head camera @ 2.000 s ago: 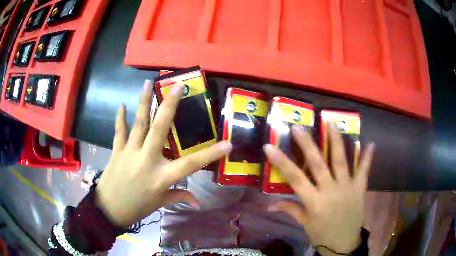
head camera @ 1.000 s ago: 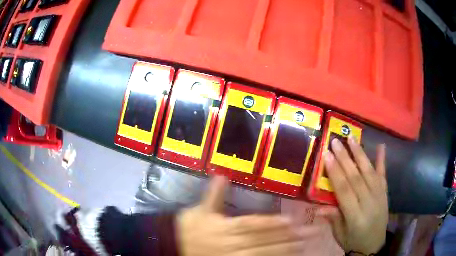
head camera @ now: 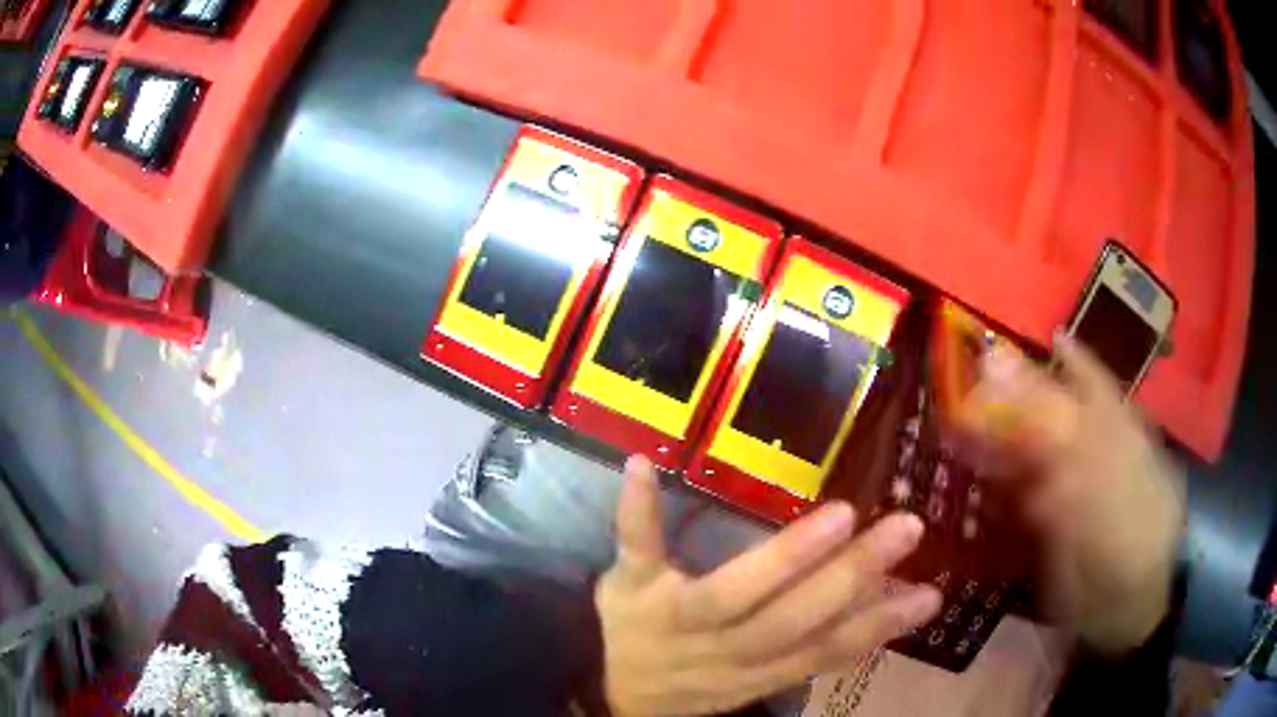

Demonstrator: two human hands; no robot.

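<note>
Three closed phones, the middle one included, lie side by side with yellow panels, red edges and dark displays. To their right, dark keypads with white digits show on opened phones, partly hidden by my hands. A cream-framed screen half shows beyond my right hand. My left hand is open, palm towards the phones, fingertips near the keypads. My right hand is blurred over the right phones, its fingers at a yellow and red phone; its grip is unclear.
A red tray lies behind the phones, with dark phones in its far right compartments. Another red tray at the left holds several closed black phones. Both rest on the dark belt. A red stool stands on the floor at left.
Phones at the right end of the row, closed a second ago, now show keypads and a cream-framed screen. My left hand has moved up and slightly right. The view has shifted.
</note>
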